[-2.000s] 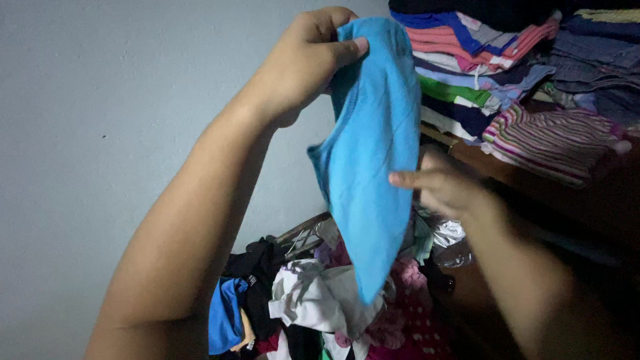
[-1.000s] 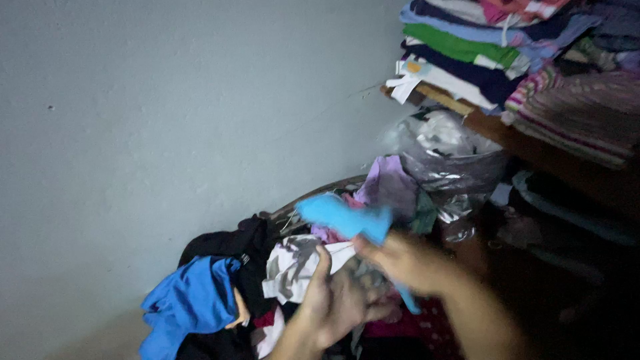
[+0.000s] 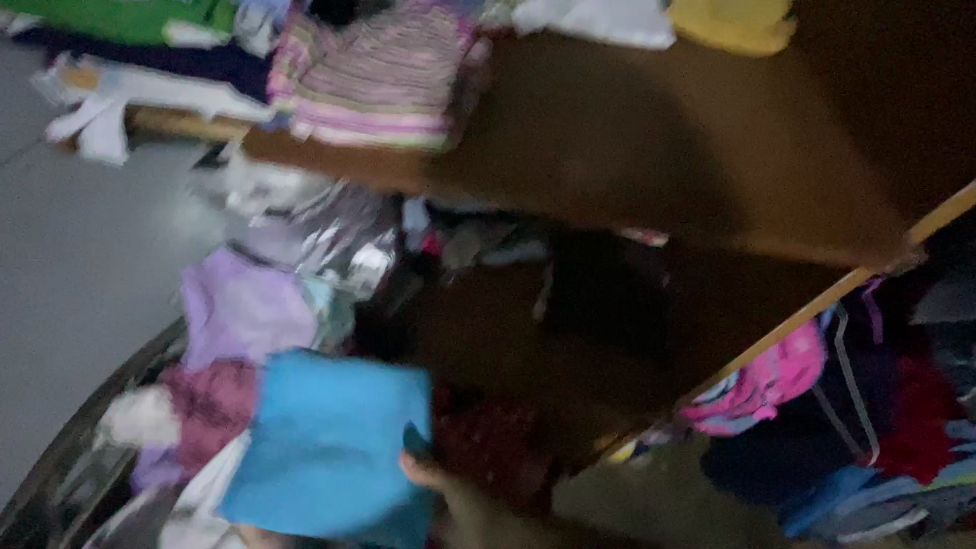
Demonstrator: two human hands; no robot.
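Note:
A blue cloth garment (image 3: 335, 450), folded into a flat squarish piece, is at the lower left of the view. My right hand (image 3: 450, 496) grips its right edge, with the thumb tip showing against the cloth. Only a small, blurred part of my left hand (image 3: 263, 537) shows under the garment's lower edge; its fingers are hidden. Behind the blue piece lie a lilac garment (image 3: 244, 305), a maroon garment (image 3: 213, 412) and white cloth (image 3: 210, 488).
Above is a brown wooden shelf (image 3: 595, 130) with a striped folded stack (image 3: 381, 84), white cloth (image 3: 595, 19) and a yellow item (image 3: 732, 27). A clear plastic bag (image 3: 343, 236) sits below it. At right, a pink garment (image 3: 778, 381) and a hanger (image 3: 850, 381) lie beyond a wooden edge.
The blue garment hung long and loose two seconds ago; now it is a compact folded piece. The view has swung to the right, towards the shelf.

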